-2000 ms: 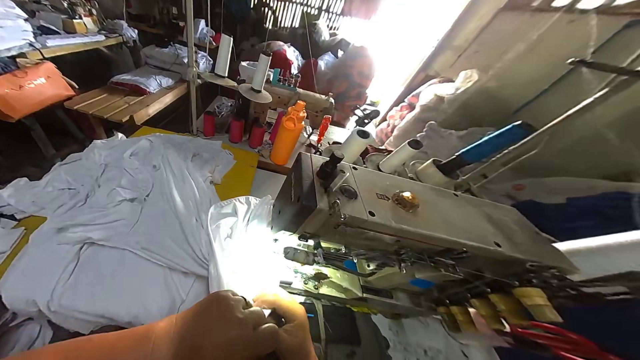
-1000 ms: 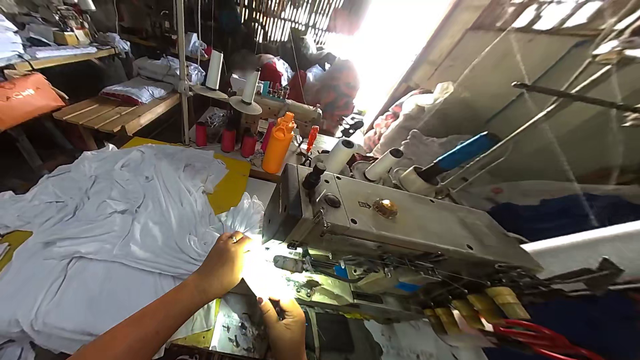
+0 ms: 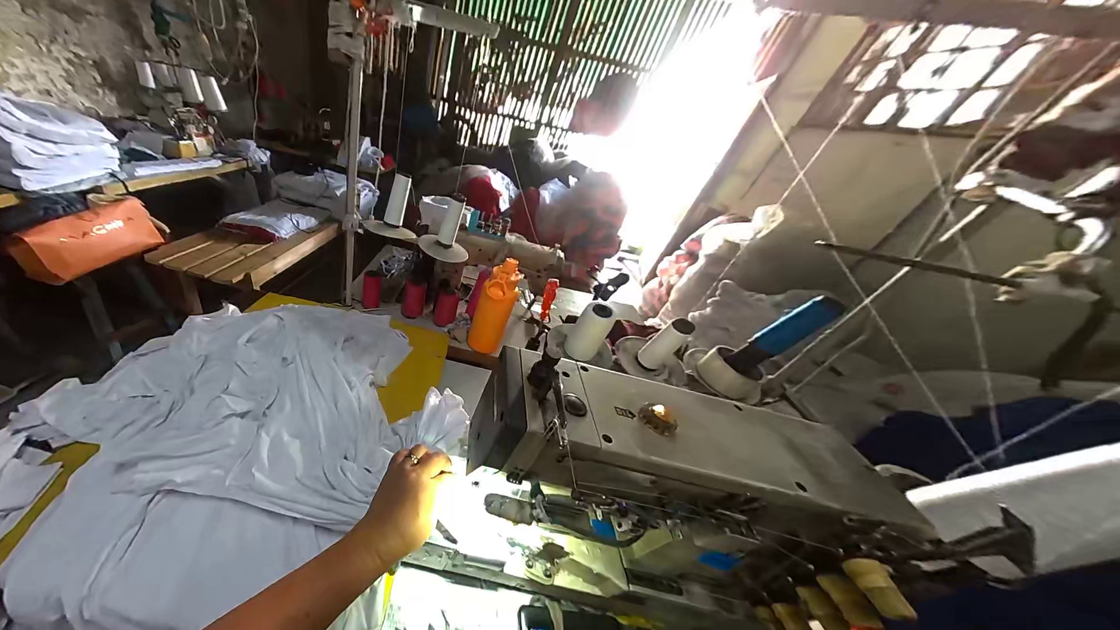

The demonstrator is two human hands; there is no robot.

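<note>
My left hand (image 3: 409, 500) pinches the edge of a piece of white fabric (image 3: 435, 423), whose gathered end stands up above the fingers, left of the sewing machine's head. A ring shows on one finger. Beside it, a large heap of white garments (image 3: 254, 402) lies over a yellow surface (image 3: 416, 372). The industrial sewing machine (image 3: 700, 446) fills the middle and right, its needle area brightly lit. My right hand is not in view.
Behind the machine stand an orange bottle (image 3: 493, 308), white thread cones (image 3: 590, 331) and red thread spools (image 3: 414, 297). A wooden bench (image 3: 241, 254) with packed cloth is at the back left. Threads cross the air at right.
My left hand has moved up and left, away from the lit needle area, with the fabric. My right hand, near the needle area one second ago, has left the view.
</note>
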